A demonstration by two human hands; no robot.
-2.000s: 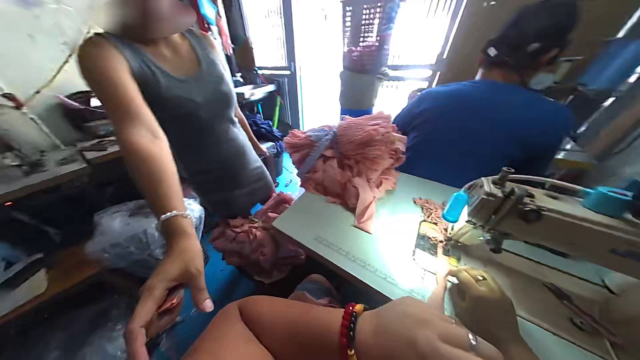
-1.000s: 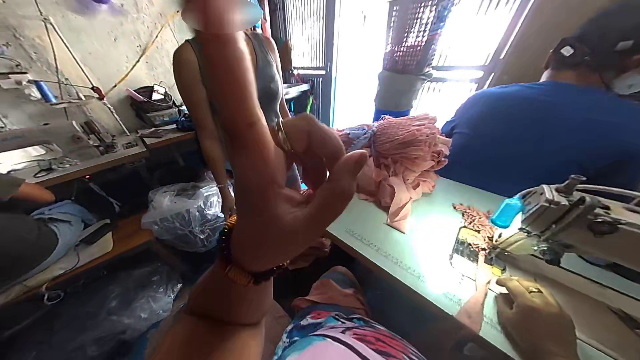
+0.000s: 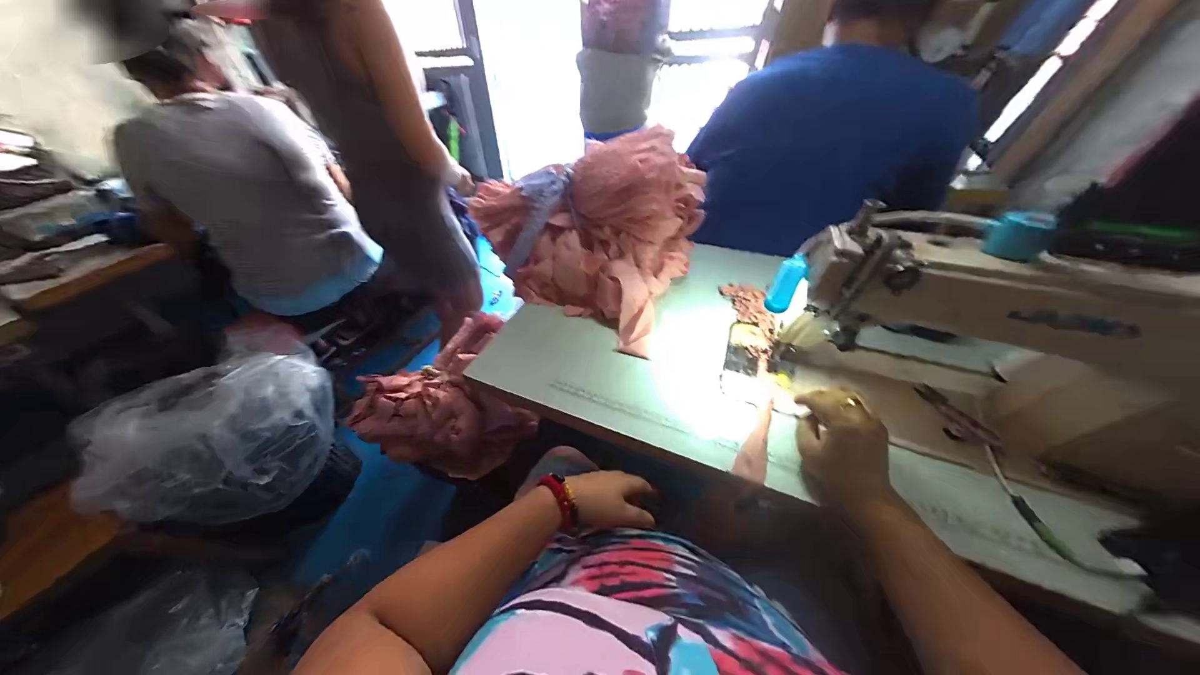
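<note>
My left hand (image 3: 607, 500), with a red beaded bracelet at the wrist, rests low by my lap in front of the table edge; its fingers are loosely bent and no object shows in it. My right hand (image 3: 844, 436) lies on the sewing table beside the needle area, fingers curled; whether it grips something is unclear. Just left of it a pink fabric strip (image 3: 756, 441) runs from the lit presser foot area to the table edge. The industrial sewing machine (image 3: 1012, 300) stands at the right. Small gathered pink pieces (image 3: 750, 305) lie behind the needle.
A tied bundle of pink fabric strips (image 3: 609, 225) sits on the table's (image 3: 581, 366) far left corner. More pink fabric (image 3: 436, 422) hangs beside it. Thread snips (image 3: 956, 412) lie right of my hand. A plastic bag (image 3: 216, 431) stands left. Several people are nearby.
My left hand, raised in front of the view one second ago, is down by my lap. The right hand stays near the needle. The view has shifted.
</note>
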